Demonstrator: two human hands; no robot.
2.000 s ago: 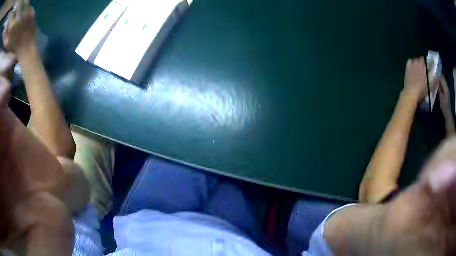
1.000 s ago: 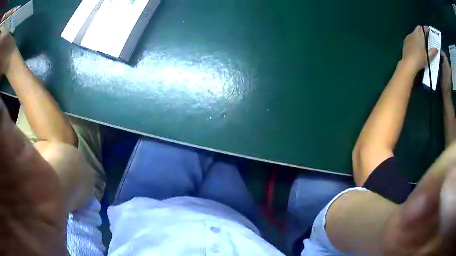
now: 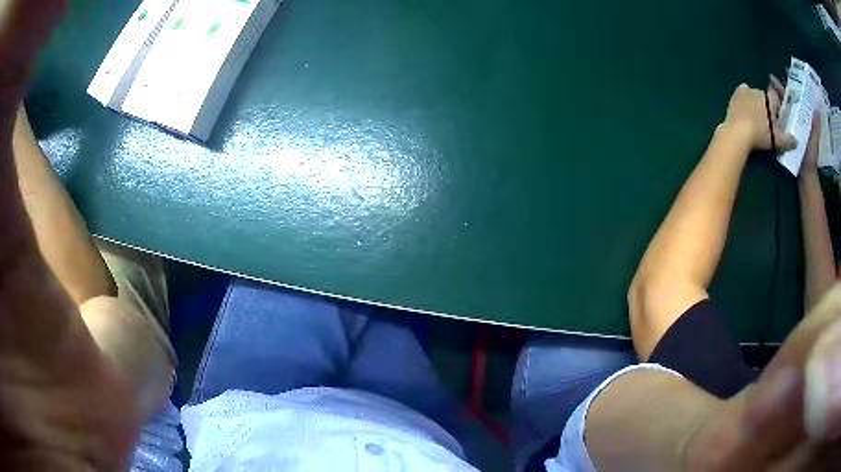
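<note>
Two or three white product boxes (image 3: 180, 69) with green marks lie side by side on the dark green tabletop (image 3: 443, 120), at the upper left. My left hand (image 3: 55, 359) appears as a large blurred skin shape close to the lens at the left edge, cut off. My right hand (image 3: 798, 396) is blurred close to the lens at the lower right edge, also cut off. Both are raised in front of the table edge, away from the boxes. Their fingertips and anything in them cannot be made out.
At right, another person's hands (image 3: 756, 118) hold a white printed box (image 3: 804, 115). More white boxes show by the right edge. A thin black cord (image 3: 775, 230) hangs there. Another person's forearm (image 3: 57, 217) rests at the left table edge.
The view has shifted, and the boxes sit further left. The blurred shape of my left hand now covers more of the left edge. The box held by the person at right is turned and tilted.
</note>
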